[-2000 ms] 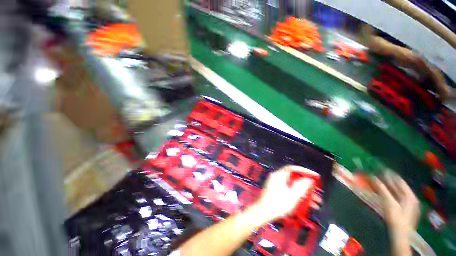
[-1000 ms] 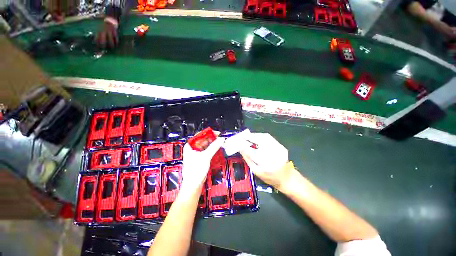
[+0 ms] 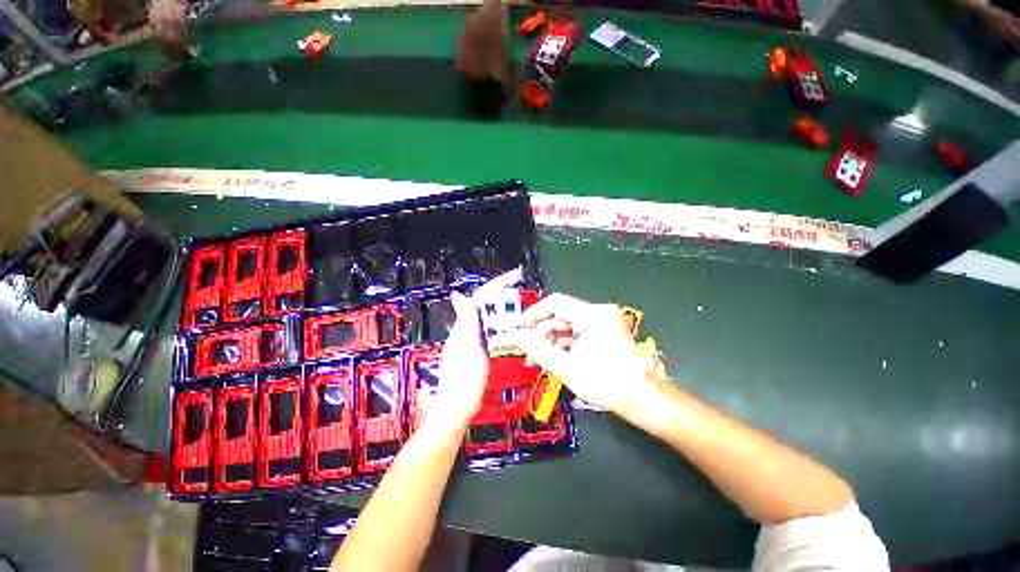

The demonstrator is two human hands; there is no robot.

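My left hand (image 3: 461,363) holds a red shell (image 3: 509,374) upright over the right part of the black tray (image 3: 492,251). A white insert plate (image 3: 502,321) with dark square spots shows in the shell's upper part. My right hand (image 3: 587,349) has its fingertips on the plate's right edge. An orange-yellow piece (image 3: 547,397) shows below the right fingers, and more orange-yellow (image 3: 649,355) shows behind the right hand; how it is held is hidden. Rows of red shells (image 3: 284,430) lie in the tray pockets.
The green belt (image 3: 369,134) runs behind a white strip with red lettering (image 3: 671,219). Partly assembled units (image 3: 852,164) and orange pieces lie on it. A person's hand (image 3: 483,56) is over the belt. A black-ended arm (image 3: 937,235) stands at right. Cardboard (image 3: 56,179) is at left.
The white plate now sits in the red shell between my hands. Orange-yellow pieces now show at my right hand. Another red unit and a person's hand have appeared at the belt's far middle.
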